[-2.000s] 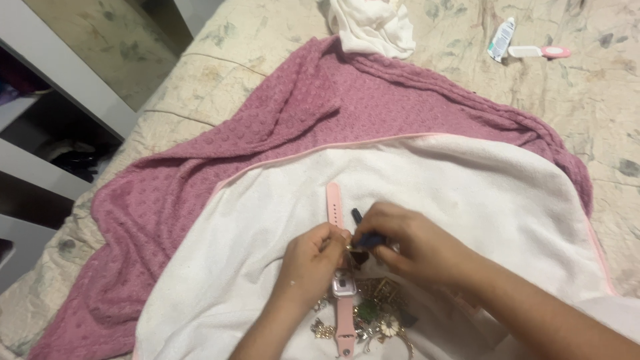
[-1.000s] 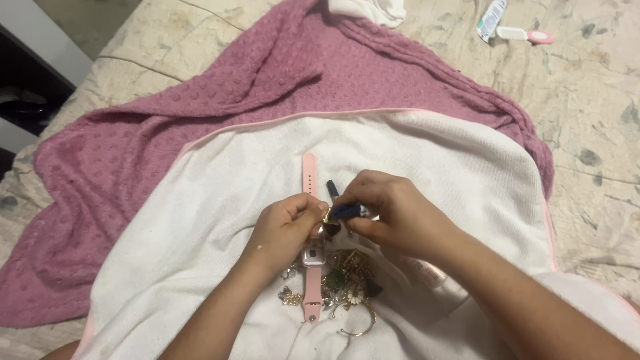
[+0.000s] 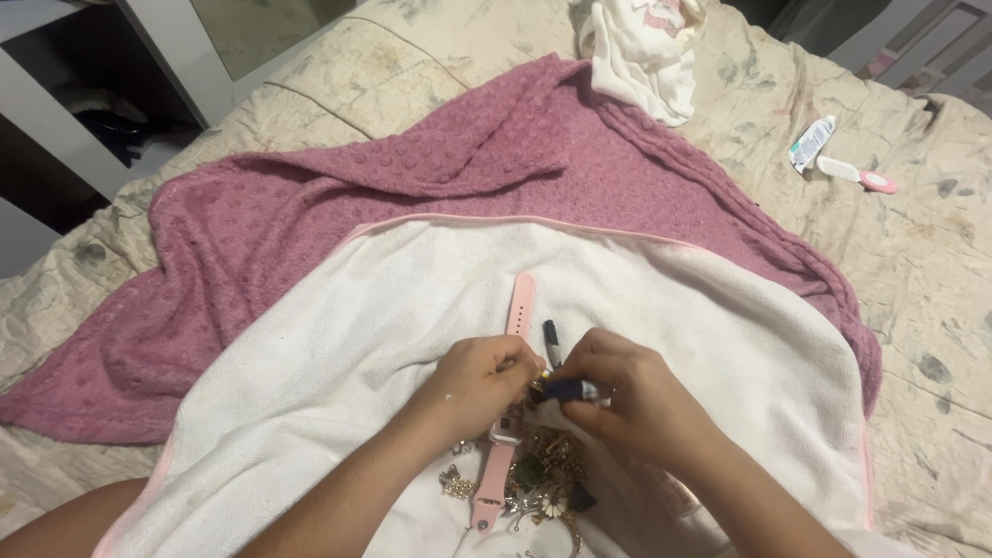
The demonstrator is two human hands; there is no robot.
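My left hand (image 3: 484,380) pinches a small item, mostly hidden by the fingers, above a smartwatch with a pink band (image 3: 521,302). Close on its right, my right hand (image 3: 620,380) grips a small dark blue object (image 3: 570,389), its tip against the item at my left fingertips; what it is cannot be told. A black-capped pen or marker (image 3: 551,335) lies just beyond the hands. Below them, a pile of jewelry (image 3: 554,465) with gold-coloured chains, a white flower piece and a green piece lies beside the watch's lower band. All rest on a white towel (image 3: 659,302) with pink edging.
A mauve dotted blanket (image 3: 434,167) lies under the towel on a bed with a floral cover (image 3: 372,70). At the far side are a crumpled white cloth garment (image 3: 643,62), a small tube (image 3: 812,144) and a pink-and-white brush or comb (image 3: 856,174). Shelving (image 3: 139,46) stands at the left.
The view has shifted between frames. Both hands stay close together over the watch and jewelry, with no plain change in what they hold.
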